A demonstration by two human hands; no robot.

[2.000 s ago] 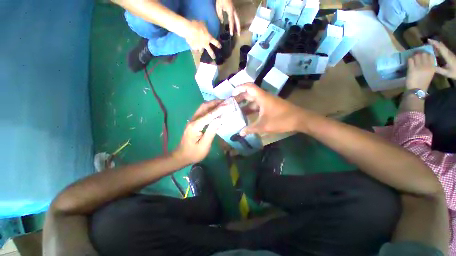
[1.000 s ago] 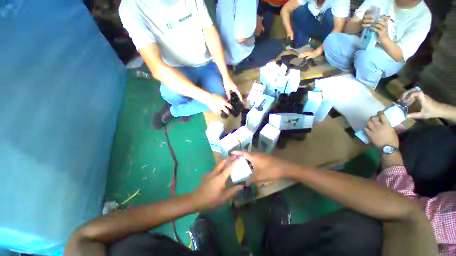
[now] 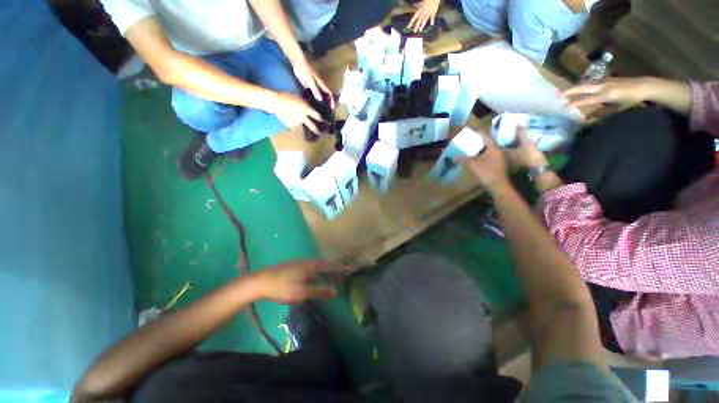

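My left hand (image 3: 296, 281) is low at centre-left over the green floor, slightly blurred, fingers apart and empty. My right hand (image 3: 490, 164) reaches forward to the cardboard's right side and grips a white and pale blue product box (image 3: 460, 154). This box is tilted, with its white end up and a dark picture on its side. Whether it touches the cardboard is hard to tell. More product boxes (image 3: 322, 193) stand to its left, around a cluster of black tubes (image 3: 411, 98). One box (image 3: 414, 131) lies on its side in front of the tubes.
Brown cardboard (image 3: 355, 236) lies under the boxes. A large white sheet (image 3: 504, 79) and a clear bottle (image 3: 599, 67) are at upper right. A person in checked sleeves holds a box (image 3: 544, 130) close to my right hand. Another person's hands touch black tubes (image 3: 318, 114) at upper left.
My hands have parted. The right has moved forward and right with the box; the left has moved left and is empty. The neighbour on the right has lowered their box.
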